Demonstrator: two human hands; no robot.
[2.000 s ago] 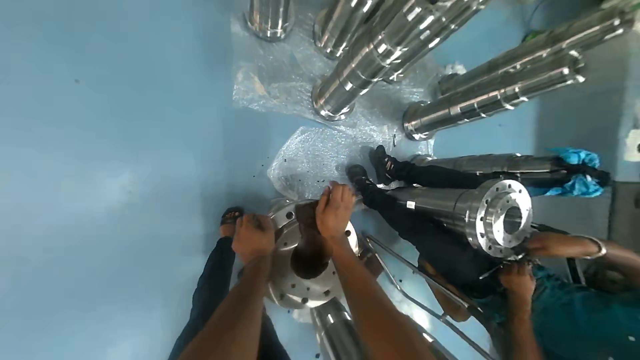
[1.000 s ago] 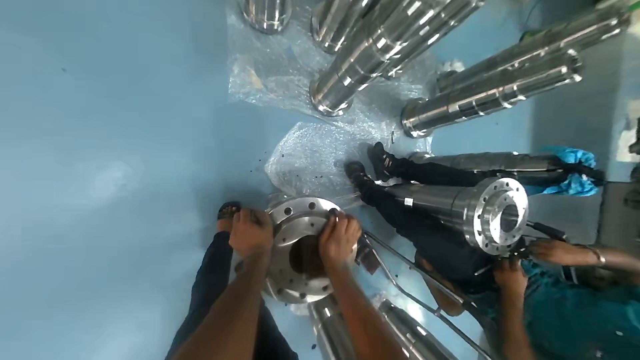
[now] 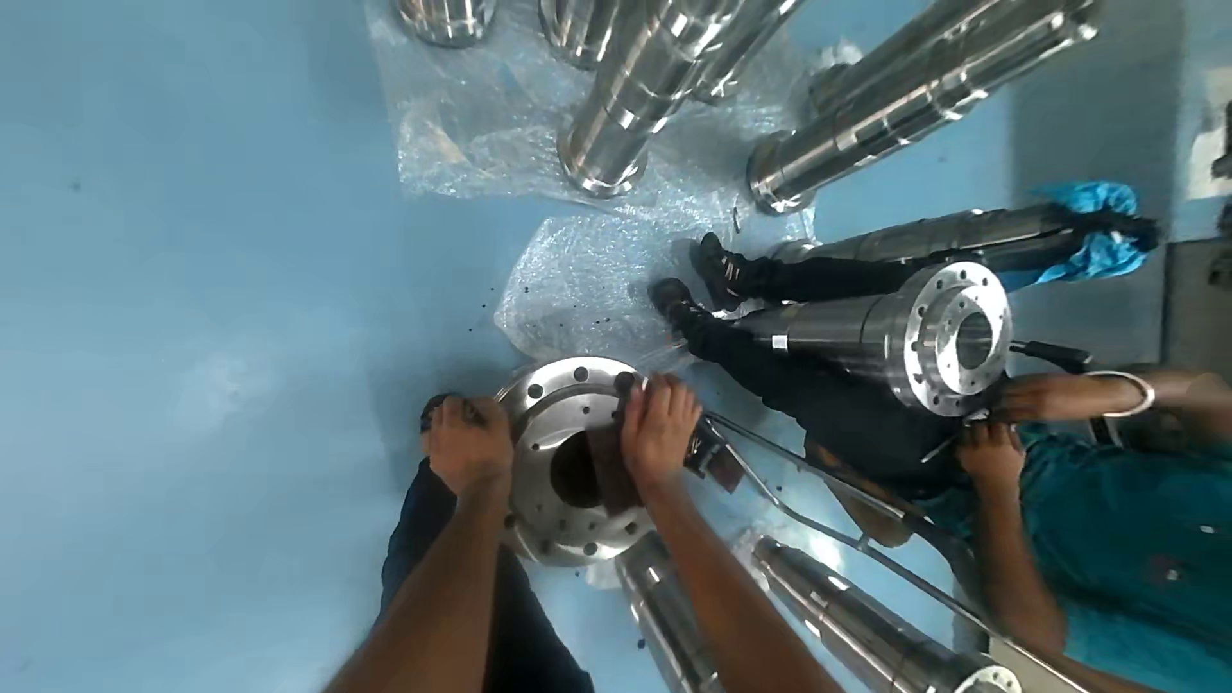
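Note:
A round steel flange with bolt holes around its rim and a dark central bore lies below my head, between my two hands. My left hand grips the flange's left edge with the fingers curled over it. On the upper right of the rim, my right hand rests with bent fingers, closed on the edge. The undersides of both grips are hidden. Below the flange, a shiny steel cylinder runs toward the lower edge of the view, partly behind my right forearm.
Several steel cylinders stand on clear plastic wrap. At the right, a co-worker in a teal shirt has both hands at a flanged steel cylinder. A metal tube frame and another cylinder lie at the lower right.
My right hand has shifted slightly along the flange's right side since the earlier frames. My left hand stays at the left edge.

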